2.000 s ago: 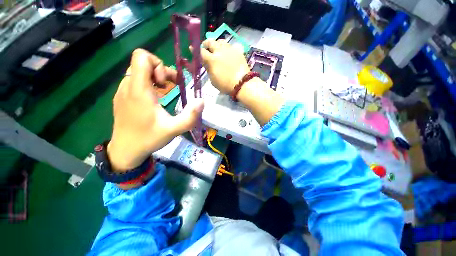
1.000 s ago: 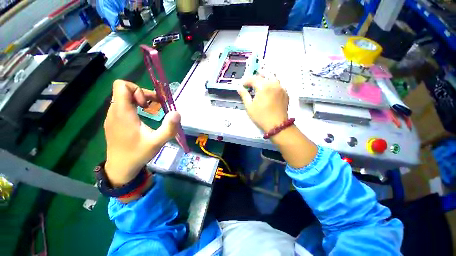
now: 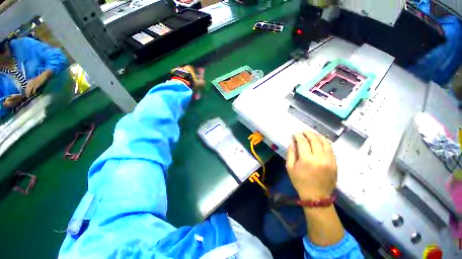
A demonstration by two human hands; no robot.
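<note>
My left hand (image 3: 190, 76) is stretched out over the green bench, small and blurred. A pink phone middle frame (image 3: 198, 89) shows beside its fingers; whether the hand grips it I cannot tell. My right hand (image 3: 311, 161) is at the front edge of the white press table, fingers together and bent down; nothing shows in it. The mint-green fixture cover frame (image 3: 329, 108) lies over the black fixture base on the table, with a pink frame (image 3: 328, 87) inside its opening.
Two pink frames (image 3: 79, 142) (image 3: 25, 182) lie on the green bench (image 3: 126, 174). A handheld meter (image 3: 229, 147) with orange plugs, a spare fixture plate (image 3: 228, 93) and a black tray (image 3: 169, 34) are also there. A person (image 3: 38, 66) is at the left. A red button (image 3: 433, 252) is lower right.
The view has turned left. My left hand has moved from in front of me, where it held a pink frame upright, out over the bench. My right hand has moved off the fixture to the table's front edge.
</note>
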